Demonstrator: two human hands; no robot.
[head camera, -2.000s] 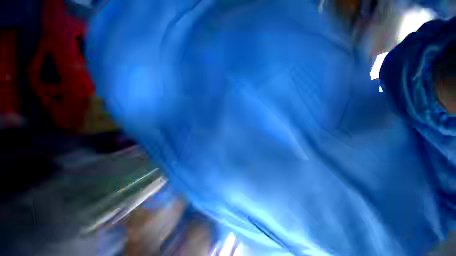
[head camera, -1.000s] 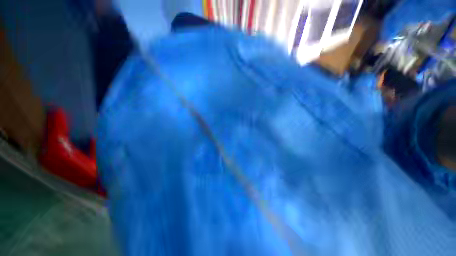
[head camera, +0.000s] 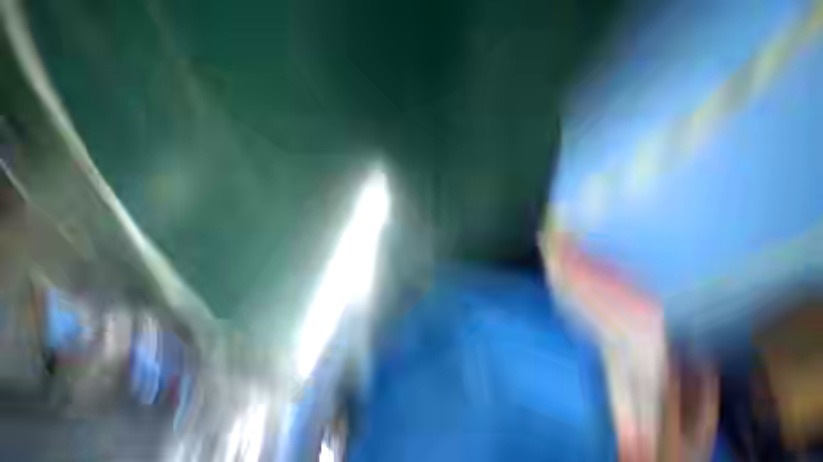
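A dark green surface (head camera: 226, 180), which looks like a belt or bench top, fills the upper left and middle of the view, with a bright white glare streak on it. The picture is strongly blurred. Neither of my hands can be made out. No held thing can be made out.
A pale curved edge (head camera: 117, 212) bounds the green surface at the left. Blue cloth (head camera: 487, 370) is at the bottom middle. Blue floor with a yellow line (head camera: 704, 180) is at the upper right. Blurred pale and reddish shapes (head camera: 623, 334) stand below it.
The view has swung sharply. The blue cloth that filled the middle is now only at the bottom, and the green surface now fills much of the picture. The red thing at left is out of view.
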